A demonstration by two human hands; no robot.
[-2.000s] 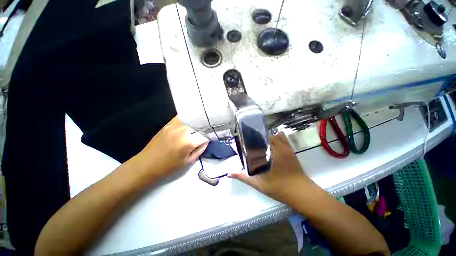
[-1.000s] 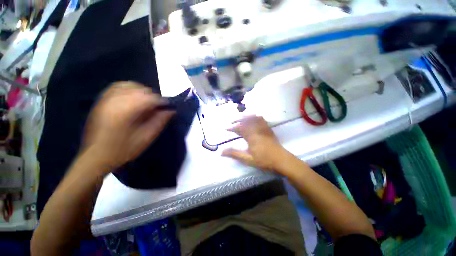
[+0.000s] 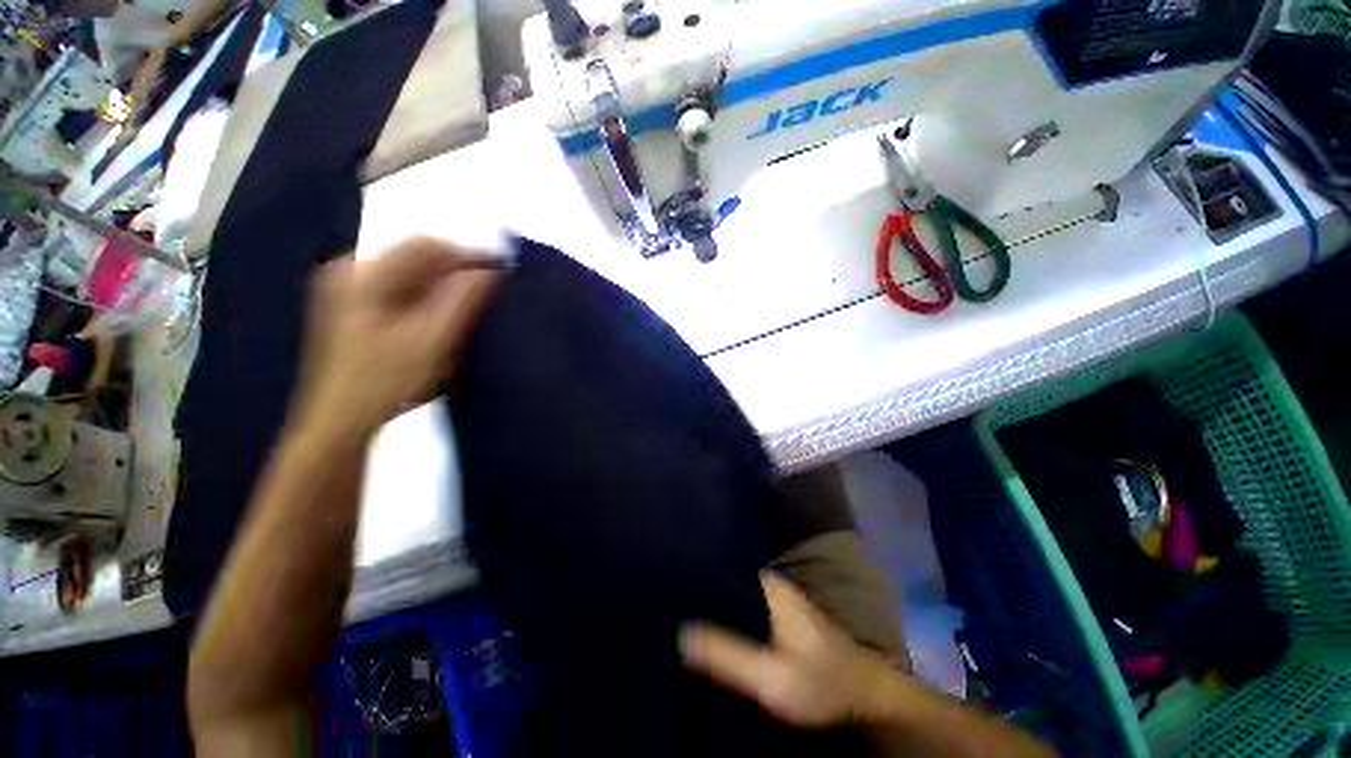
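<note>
A large dark garment panel (image 3: 593,430) hangs from my left hand (image 3: 393,333) over the table's front edge and down over my lap. My left hand is blurred and pinches the panel's upper corner, left of the needle area. My right hand (image 3: 793,666) lies low on the panel near my lap, thumb apart from the fingers; whether it grips the cloth I cannot tell. The white sewing machine (image 3: 948,74) with JACK lettering stands behind. Its presser foot area (image 3: 696,237) has no cloth under it.
Snips with red and green loops (image 3: 936,252) lie under the machine arm. A green basket (image 3: 1096,622) with dark pieces stands at the lower right. More dark cloth (image 3: 274,282) lies at the left. Another machine (image 3: 59,459) stands at far left. Blue crates (image 3: 459,674) are under the table.
The small piece and panel have left the needle area. My left hand has lifted the panel, which now spreads over the front edge. My right hand has moved from beside the needle down to my lap.
</note>
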